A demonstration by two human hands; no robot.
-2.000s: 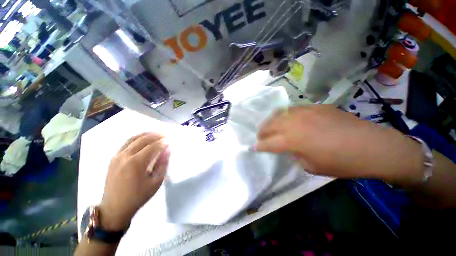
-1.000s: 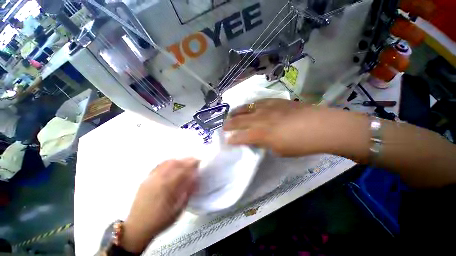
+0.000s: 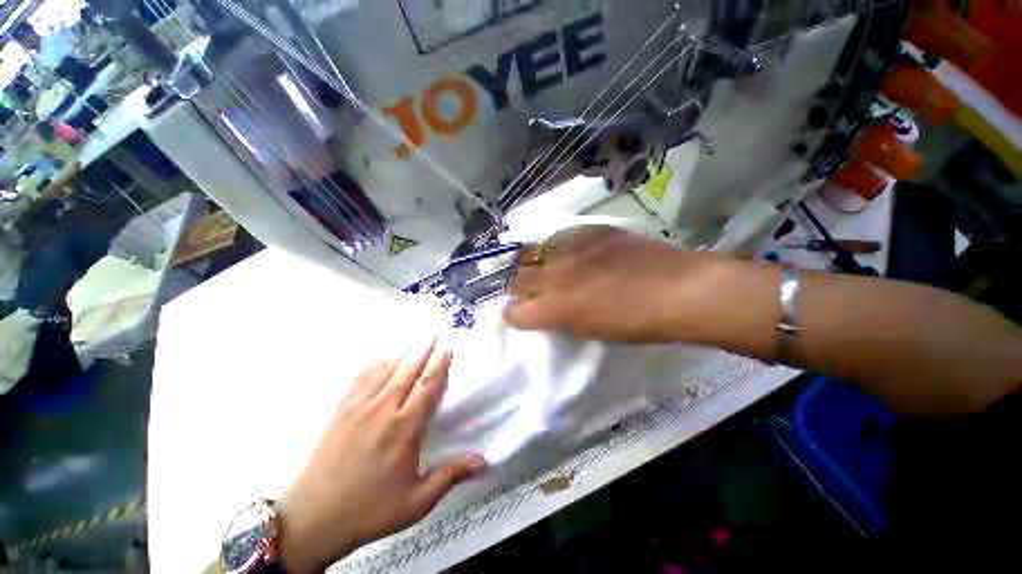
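Note:
A white knit garment piece [image 3: 521, 387] lies bunched in front of the needles on the white table. My left hand [image 3: 387, 443] rests flat on its left part, fingers spread, thumb out to the right. My right hand [image 3: 577, 283] is on the cloth close beside the needle area, its fingers bent with the tips on the fabric; whether they pinch it is hard to tell. The shiny finger guard [image 3: 476, 269] is just left of my right fingers, which partly cover it. The presser foot [image 3: 457, 309] is small and blurred in glare.
The grey-white JOYEE machine head [image 3: 493, 84] stands behind the work. Orange parts [image 3: 880, 151] and a slim dark tool [image 3: 841, 244] are at the right. A blue basket [image 3: 835, 448] is below the table's right edge. White cloth pieces [image 3: 118, 303] lie at the left.
The cloth has moved in toward the needles and lies lower and more bunched. My right hand has moved left to the guard. My left hand has moved right and now lies flat with fingers spread.

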